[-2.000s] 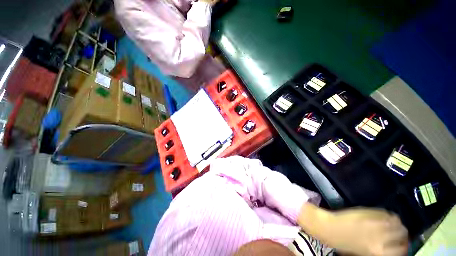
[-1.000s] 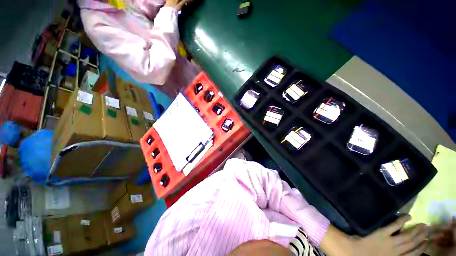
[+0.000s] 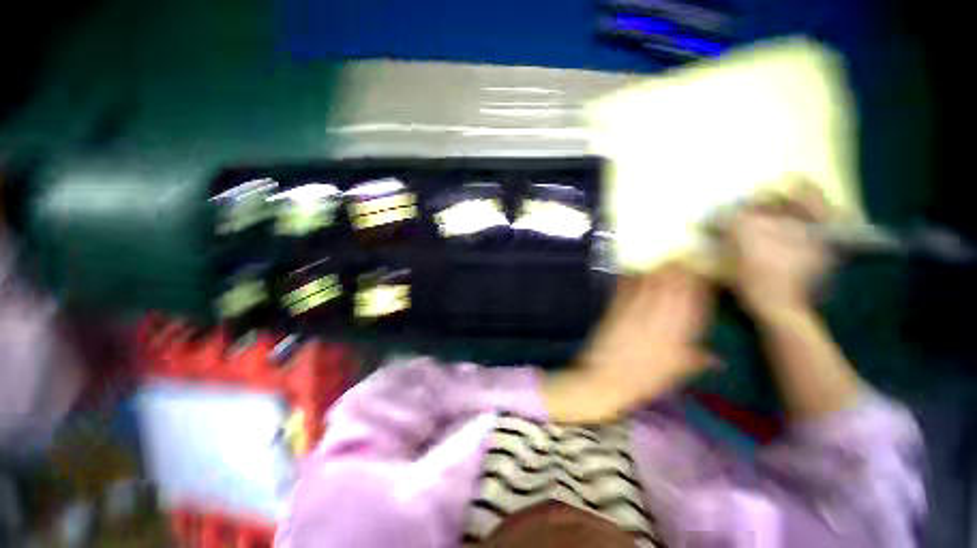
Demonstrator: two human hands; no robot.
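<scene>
The whole view is blurred. A pale yellow-white paper sheet [image 3: 718, 139] lies at the upper right, overlapping the right end of the black tray [image 3: 504, 300]. The tray's pockets hold several lit-screen devices [image 3: 380, 209]; at least one near-row area looks dark. My left hand [image 3: 643, 332] is flat and open at the sheet's lower edge; whether it presses on the sheet is unclear. My right hand [image 3: 782, 252] is curled at the sheet's lower right, around a thin greyish thing that looks like a pen [image 3: 878, 238].
The pale strip [image 3: 461, 107] runs behind the black tray, with the blue mat [image 3: 450, 30] beyond it. A blue-lit dark device [image 3: 670, 32] is on the mat. The red tray [image 3: 193, 353] with a white record sheet [image 3: 214, 444] is at lower left. A blurred pink sleeve shows at far left.
The view has swung right, so the black tray now runs level. The yellow sheet is fully in view. Both my hands now show at it, the right one curled.
</scene>
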